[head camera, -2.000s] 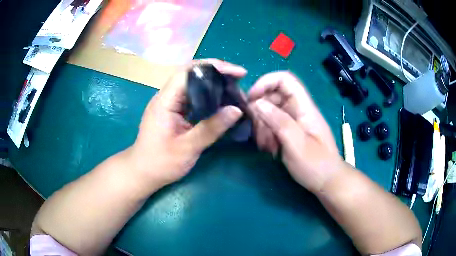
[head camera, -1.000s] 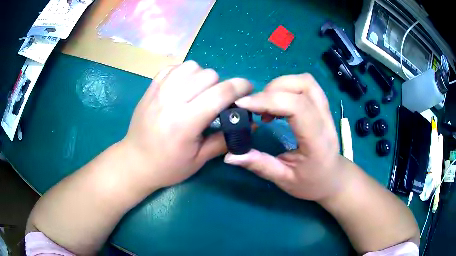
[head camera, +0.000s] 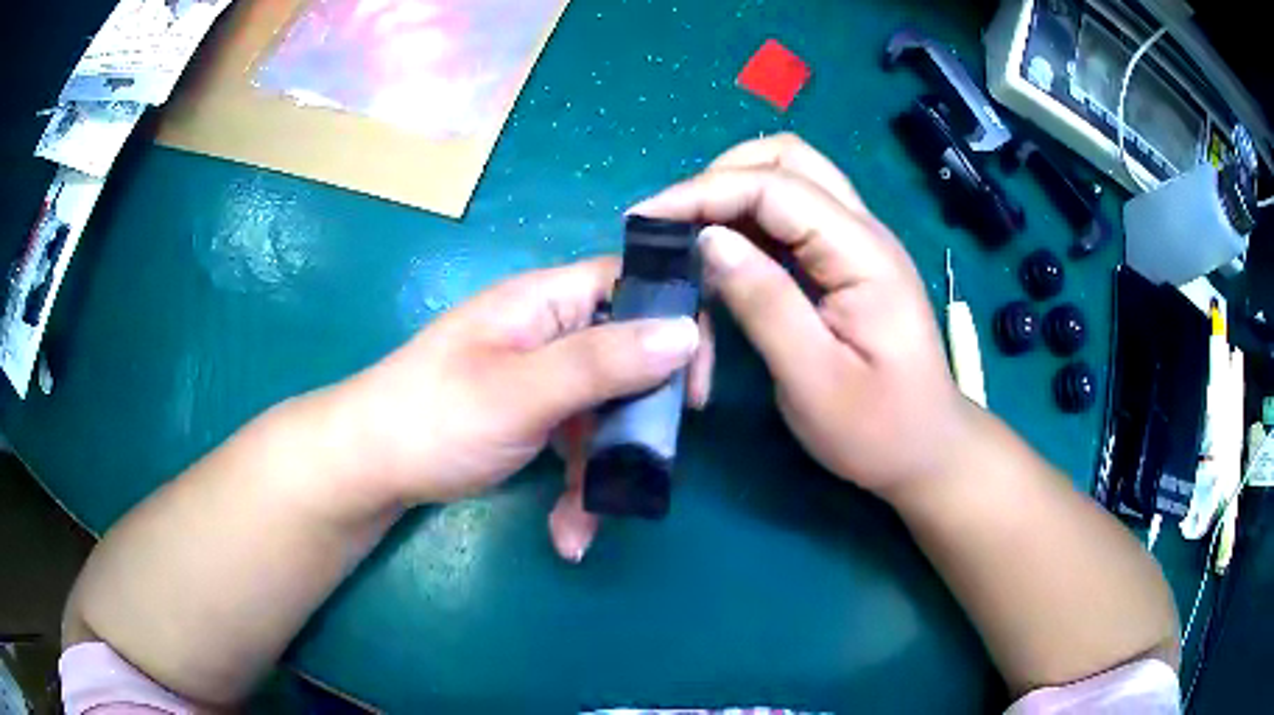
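A black phone clamp mount (head camera: 646, 419) is held upright over the middle of the green mat, its long side towards me. My left hand (head camera: 517, 377) is shut on it, thumb across its front and fingers behind. My right hand (head camera: 817, 293) has its thumb and index finger at the mount's top end, touching or pinching it. The mount's back is hidden.
Packaging cards (head camera: 63, 238) lie at left. A brown sheet (head camera: 321, 161) with a plastic bag is at upper left. A red square (head camera: 774, 74), black clamp parts (head camera: 964, 168), several black knobs (head camera: 1041, 274), a pale-handled tool (head camera: 965, 349) and a translucent bottle (head camera: 1181, 231) lie to the right.
The mount has turned from its end-on view to show its long side. My left hand has rolled so its thumb is on top. My right thumb has moved from the mount's bottom to its top.
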